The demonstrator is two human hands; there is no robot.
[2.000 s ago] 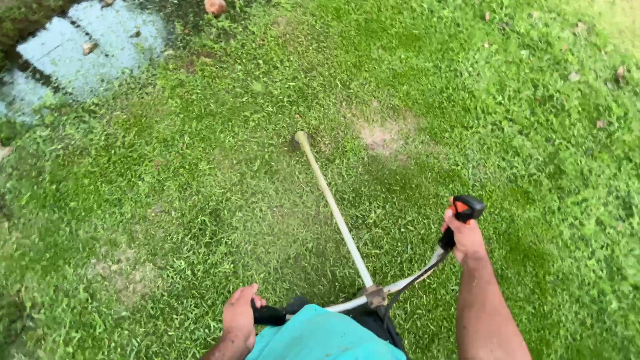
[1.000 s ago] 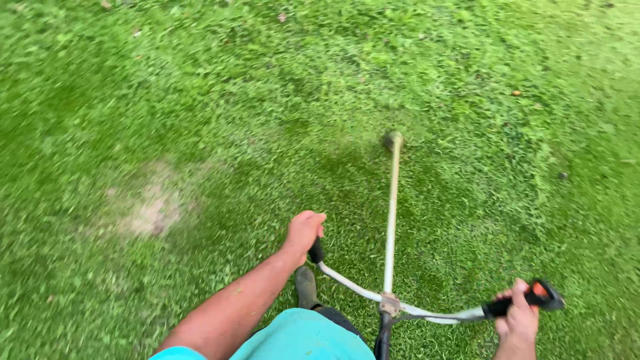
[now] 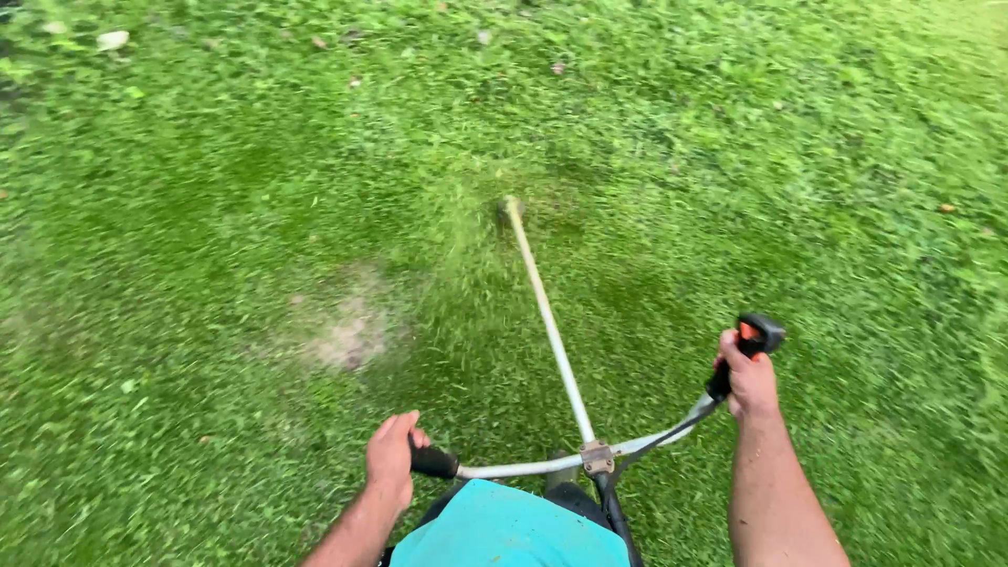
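Note:
My left hand is on the black left grip of a brush cutter's handlebar, its fingers curled over the grip's end. My right hand is closed around the black control grip with its orange switch and trigger. A metal clamp joins the handlebar to the pale straight shaft. At the shaft's far end the cutting head is low over the grass, blurred, with loose clippings flying to its left. A black cable runs from the right grip towards the clamp.
Grass surrounds me, shorter near the shaft and taller towards the top and right. A bare patch of soil lies left of the shaft. A pale stone or leaf rests at the upper left. Part of a boot shows behind the handlebar.
The cutting head has swung left since one second ago, nearer the bare patch, and the handlebar has turned with it. Both hands stay at the grips. The view has shifted over the lawn.

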